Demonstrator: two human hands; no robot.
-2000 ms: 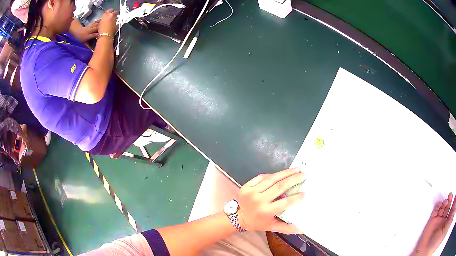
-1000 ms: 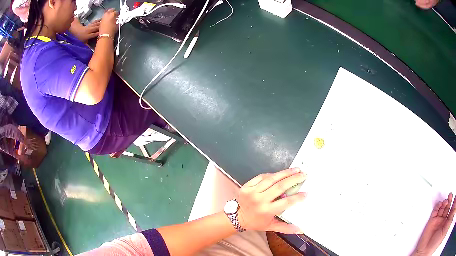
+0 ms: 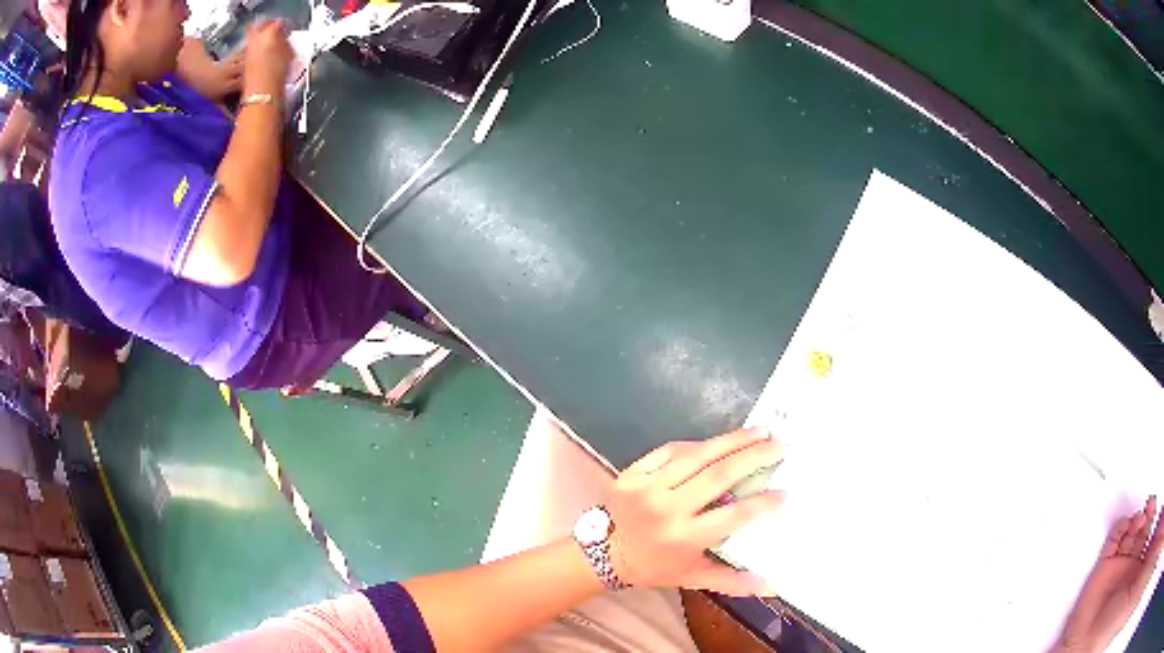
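A large white work sheet (image 3: 945, 421) with a small yellow mark lies on the green bench at the right. My left hand (image 3: 689, 510), with a wristwatch, rests palm down over the sheet's left edge, fingers a little apart, with no object seen in it. My right hand (image 3: 1113, 574) lies at the sheet's right side near the picture's edge, partly cut off, fingers slightly curled, holding nothing that I can see.
A person in a purple shirt (image 3: 166, 242) sits at the bench on the left, hands at white corded parts. A white cable (image 3: 434, 160) loops over the bench edge beside a black box (image 3: 421, 51). A white block (image 3: 710, 15) stands at the far edge. Cartons (image 3: 51, 593) are stacked lower left.
The seated person's hands and arm have shifted slightly. A hand seen at the top right one second ago is out of view. My hands have stayed in place.
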